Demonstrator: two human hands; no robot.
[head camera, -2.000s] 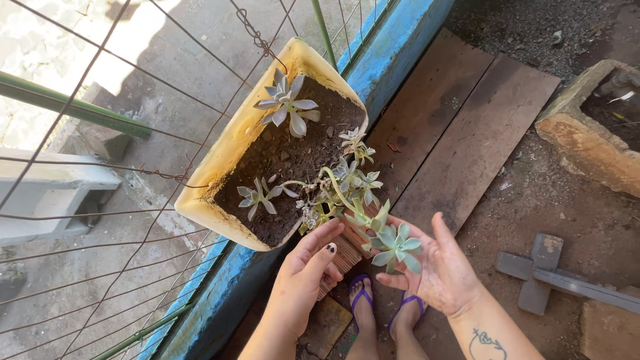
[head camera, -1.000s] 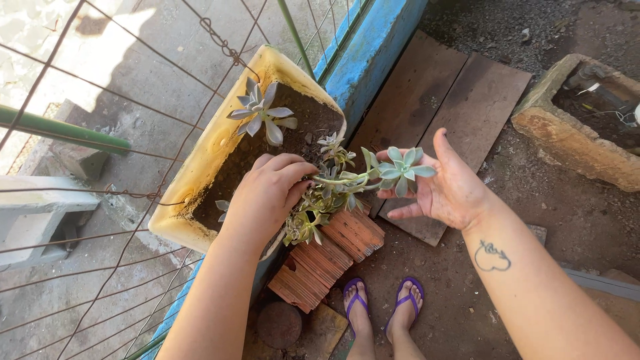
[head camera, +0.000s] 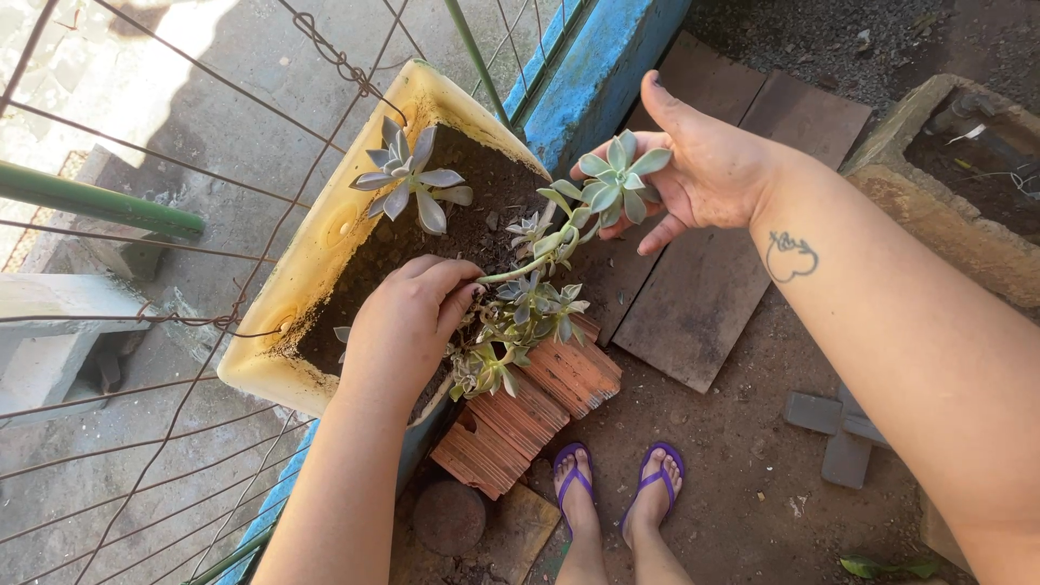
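My left hand (head camera: 414, 317) pinches the base of a long succulent stem (head camera: 520, 272) between thumb and fingers, just over the soil of a yellowed planter (head camera: 305, 268). That stem curves up to a pale green rosette (head camera: 621, 180), which rests against the fingers of my right hand (head camera: 691, 162), palm up with the thumb apart. A grey-green succulent (head camera: 409, 177) grows in the soil near the planter's upper end. More small succulents (head camera: 532, 313) trail over the side nearest me. Leaves of another plant (head camera: 342, 334) show partly behind my left hand.
A wire fence (head camera: 284, 215) borders the planter, beside a blue ledge (head camera: 597, 81). Below lie ribbed clay bricks (head camera: 520, 414), wooden boards (head camera: 699, 284) and a round dark object (head camera: 449, 517). A stone trough (head camera: 942, 179) stands right; a grey cross-shaped piece (head camera: 841, 431) lies on the ground.
My left hand has moved from beside the trailing plants to the stem's base over the soil. My right hand stays by the rosette, which now sits higher beside the planter.
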